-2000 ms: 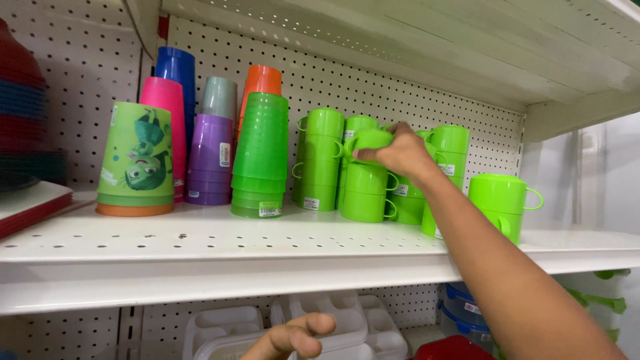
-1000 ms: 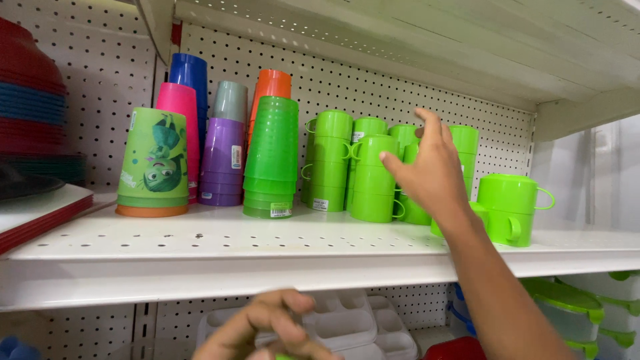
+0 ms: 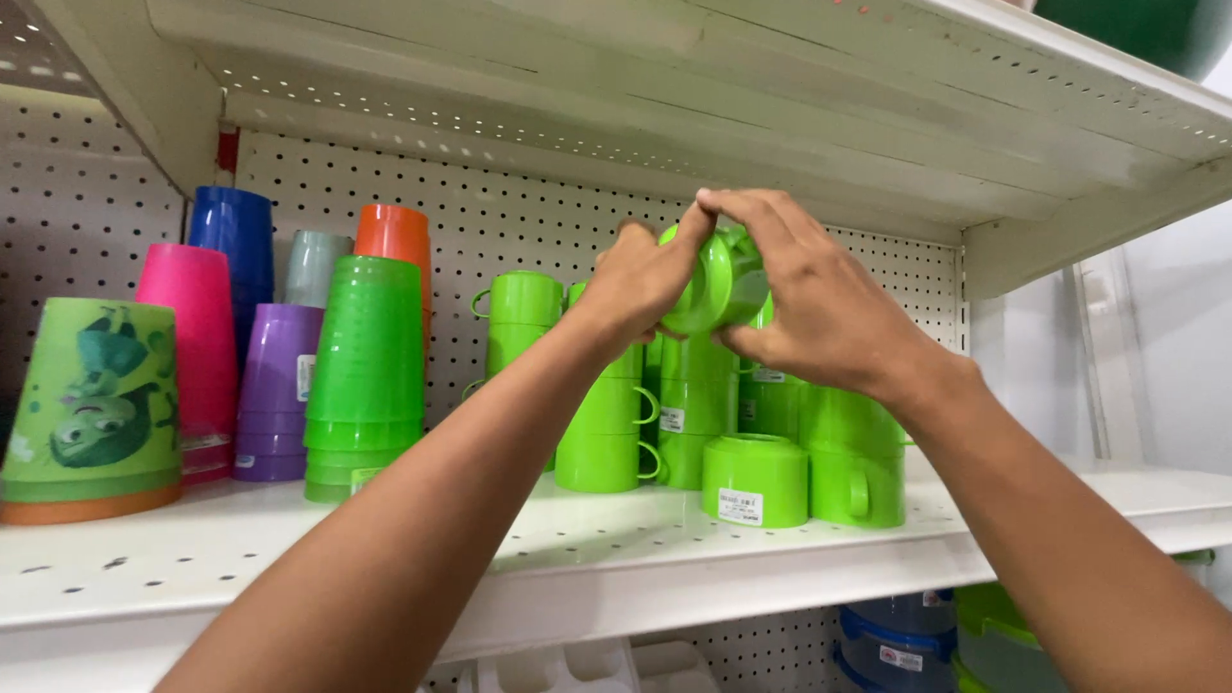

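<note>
A green plastic mug (image 3: 717, 279) is held up between my two hands, tilted, above the other mugs. My left hand (image 3: 650, 274) grips its left side, and my right hand (image 3: 808, 289) curves round its right side and top. Behind and below stand stacks of green plastic mugs (image 3: 597, 462), upside down, with handles showing. One single green mug (image 3: 756, 476) with a label sits at the front, beside a stack of green mugs (image 3: 857, 462) on its right. My forearms hide part of the stacks.
Nested cups stand at the left: green (image 3: 366, 356), purple (image 3: 279, 385), pink (image 3: 188, 337), blue (image 3: 231, 250), orange (image 3: 393, 231) and one printed green (image 3: 96, 395). The upper shelf (image 3: 616, 106) hangs just above my hands. Lidded containers (image 3: 895, 635) are below the white shelf (image 3: 722, 587).
My left hand has risen from below the shelf edge to meet my right hand at a mug above the stacks. A single mug now shows at the front, left of the right-hand stack.
</note>
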